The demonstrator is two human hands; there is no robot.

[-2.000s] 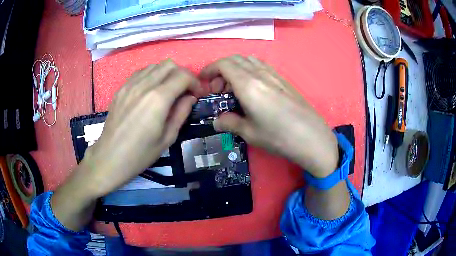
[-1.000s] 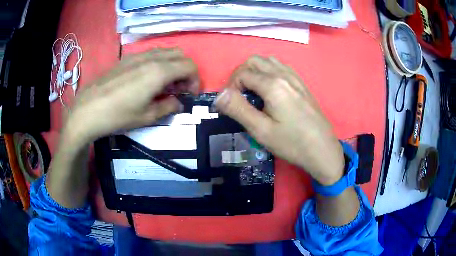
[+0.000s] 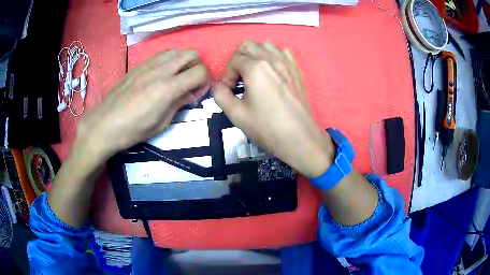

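Observation:
The opened tablet (image 3: pixel 215 207) lies on the red-pink mat, inner side up, with a black frame, silver-white panels, a black flex cable (image 3: pixel 174 159) running diagonally and a component-covered board (image 3: pixel 275 169) at its right. My left hand (image 3: pixel 145 99) is bent over the tablet's far edge, fingertips together. My right hand (image 3: pixel 268 102) is beside it at the same edge, thumb and fingers curled close to the left fingertips. The fingers hide the part of the edge being touched, and whether anything small is held cannot be told.
White papers (image 3: pixel 225 17) with a blue-grey shell (image 3: pixel 153 4) on top lie at the far edge. White earphones (image 3: pixel 72 80) lie left. A pry card (image 3: pixel 395 145) lies right; beyond it are an orange-black tool (image 3: pixel 448 96) and round rolls (image 3: pixel 427 24).
The view has shifted. The right hand has closed in toward the left at the far edge. The dark board part and pale piece seen there earlier are now mostly covered by the hands.

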